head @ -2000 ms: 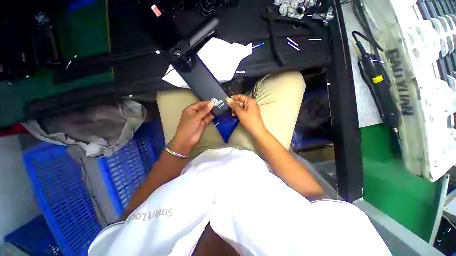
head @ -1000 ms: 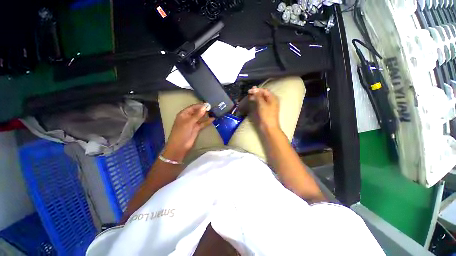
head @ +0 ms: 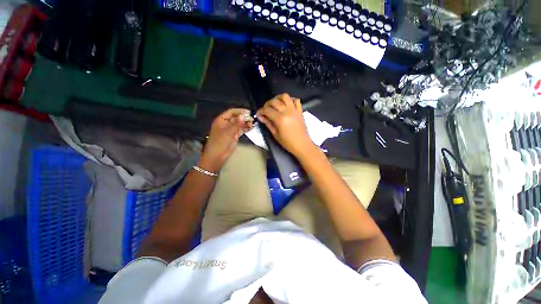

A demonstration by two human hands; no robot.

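Observation:
A long black lock body point(head: 283, 155) lies aslant from the bench over my lap, with a small white-orange label point(head: 261, 70) at its far end. My left hand point(head: 225, 138) is at its left side, thumb and fingertips pinched on a small pale piece point(head: 247, 118), too small to name. My right hand point(head: 286, 123) lies over the middle of the body, its fingertips close to my left ones. It hides most of the handle; what it grips is hidden. White paper point(head: 319, 128) lies under the work.
Black-and-white round pads point(head: 350, 27) stand on a white sheet at the back. Loose dark fittings point(head: 296, 62) lie behind the work, shiny metal parts point(head: 394, 102) at right. A screwdriver point(head: 457, 205) lies beside the foam tray point(head: 489, 219). Blue crates point(head: 59, 219) stand at left.
The view has shifted, showing more of the bench's back. Both hands have moved from the body's near end up to its middle. My right hand now covers the handle area.

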